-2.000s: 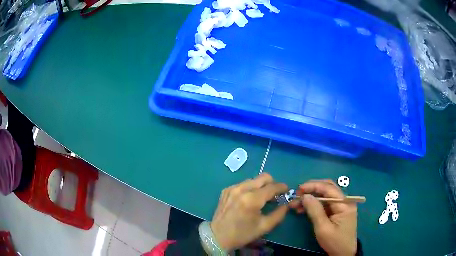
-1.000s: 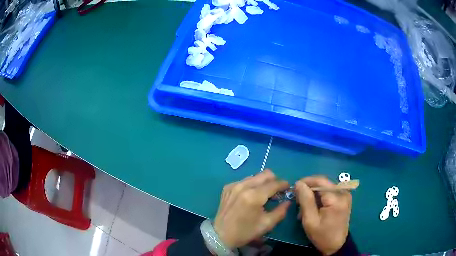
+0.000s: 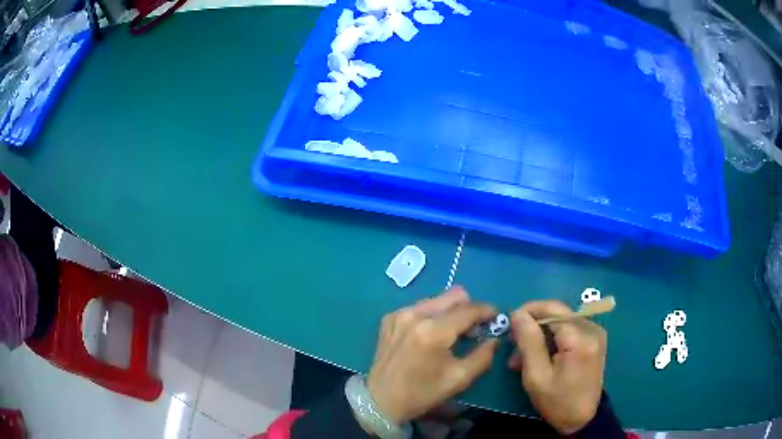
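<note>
My left hand (image 3: 429, 351) holds a clear housing with a white holed insert (image 3: 500, 323) in it between thumb and fingers. My right hand (image 3: 562, 360) grips a thin bamboo stick (image 3: 592, 309), its blunt end sticking out to the right; its tip at the housing is hidden by the fingers. A single milky cover (image 3: 406, 266) lies on the green mat above my left hand. One loose white insert (image 3: 591, 296) lies just beyond the stick, and a small cluster of inserts (image 3: 673, 339) lies farther right.
A large blue tray (image 3: 386, 200) stands beyond my hands, with milky covers (image 3: 345, 77) at its left and faint clear pieces (image 3: 677, 111) at its right. A clear plastic bag (image 3: 742, 94) lies at the upper right. A smaller blue tray is at the far left, and a red stool (image 3: 107, 330) stands below the bench edge.
My right hand has moved slightly up and left, and the stick's blunt end now tilts upward, close to the single insert. The white insert in the housing shows more clearly than one second ago.
</note>
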